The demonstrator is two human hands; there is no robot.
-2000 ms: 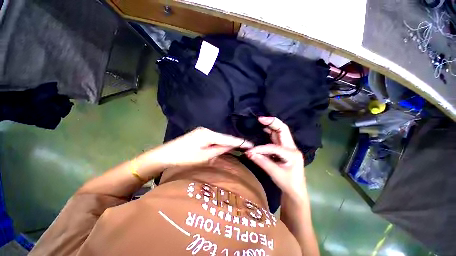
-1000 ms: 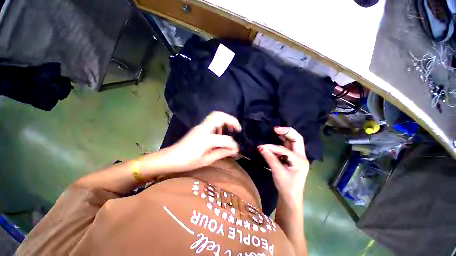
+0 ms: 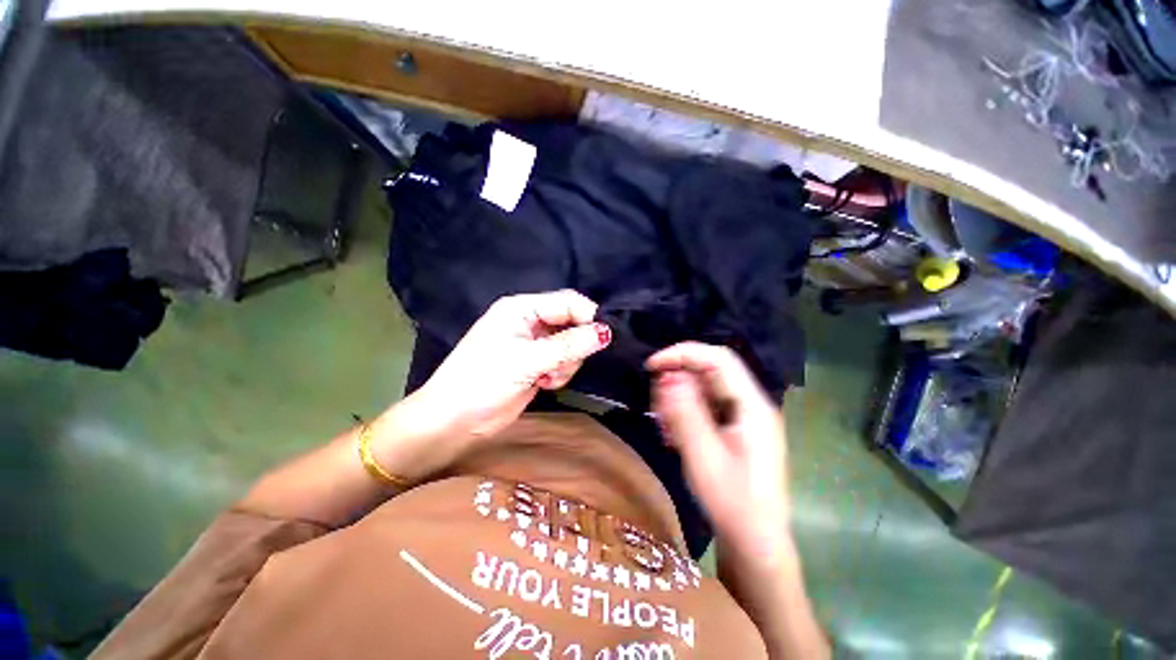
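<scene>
The black garment (image 3: 516,252) lies over my lap below the table edge, with a white rectangular label (image 3: 508,170) near its top left. My left hand (image 3: 522,348) is over the garment, thumb and fingertips pinched together; anything between them is too small to make out. My right hand (image 3: 720,419) is close by on the right, apart from the left, blurred, with fingers curled over the dark cloth. Whether it pinches anything is not clear. No needle can be made out for certain.
The white table (image 3: 722,52) curves across the top, with a wooden drawer (image 3: 387,71). Tangled white threads (image 3: 1077,110) lie on its grey mat (image 3: 954,90). Grey cloth bins stand left (image 3: 129,155) and right (image 3: 1083,438). A dark cloth (image 3: 78,310) hangs at left.
My left hand was lower with fingers spread apart; its fingertips are now pinched together. My right hand's fingers have curled in and blurred. The view has shifted slightly, and the garment stays on the lap.
</scene>
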